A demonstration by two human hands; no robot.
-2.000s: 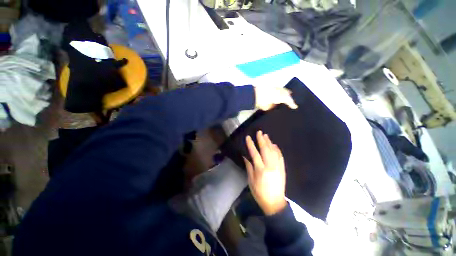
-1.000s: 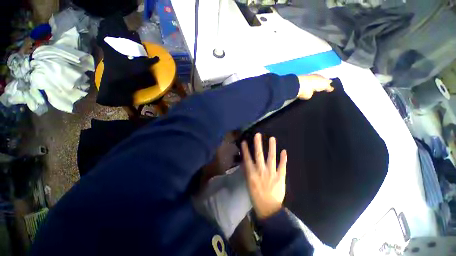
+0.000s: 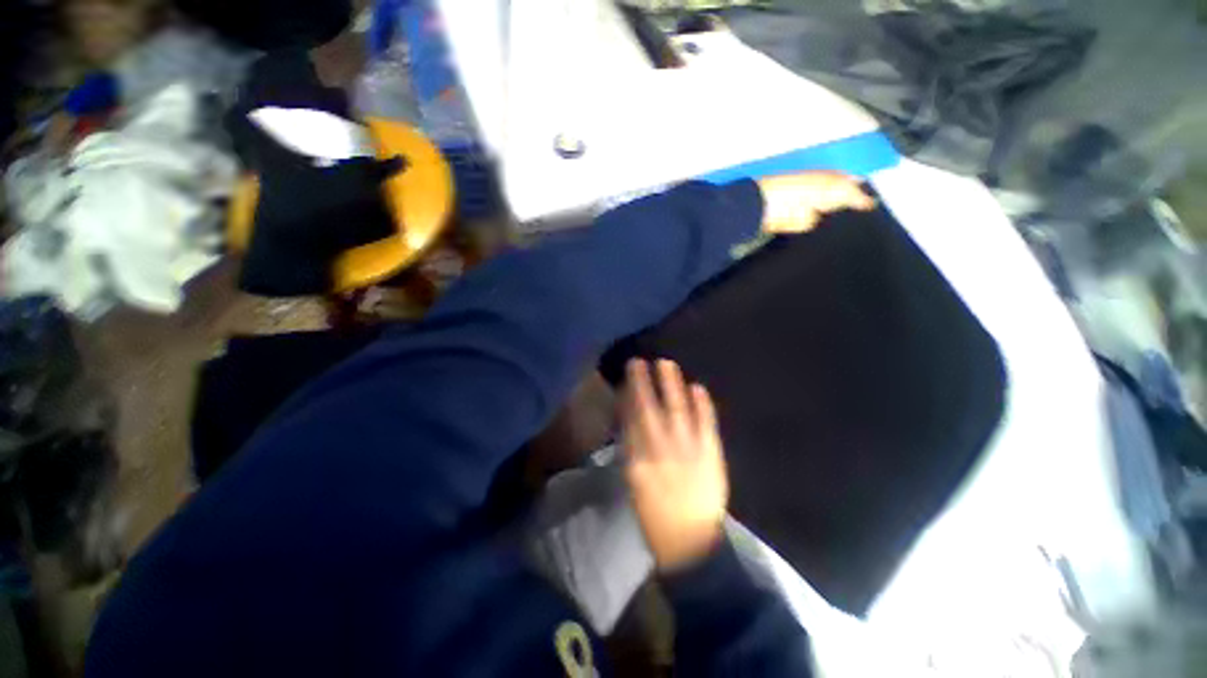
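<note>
A black fabric piece (image 3: 834, 384) lies spread nearly flat on the white table (image 3: 1059, 437). My left hand (image 3: 810, 201) is at its far upper corner, fingers close together and pointing along the edge; whether they pinch the cloth cannot be told. My right hand (image 3: 675, 457) lies palm down on the near left edge of the fabric, fingers extended and slightly apart, gripping nothing. The picture is blurred.
A blue tape strip (image 3: 807, 159) crosses the table behind my left hand. Grey cloth (image 3: 966, 80) is heaped beyond the table. At left are an orange-yellow stool (image 3: 426, 199) with black cloth on it and a white cloth pile (image 3: 119, 199).
Over the two seconds my left hand has moved out to the fabric's upper corner and the fabric lies more spread. Since one second ago, my right hand's fingers have drawn closer together.
</note>
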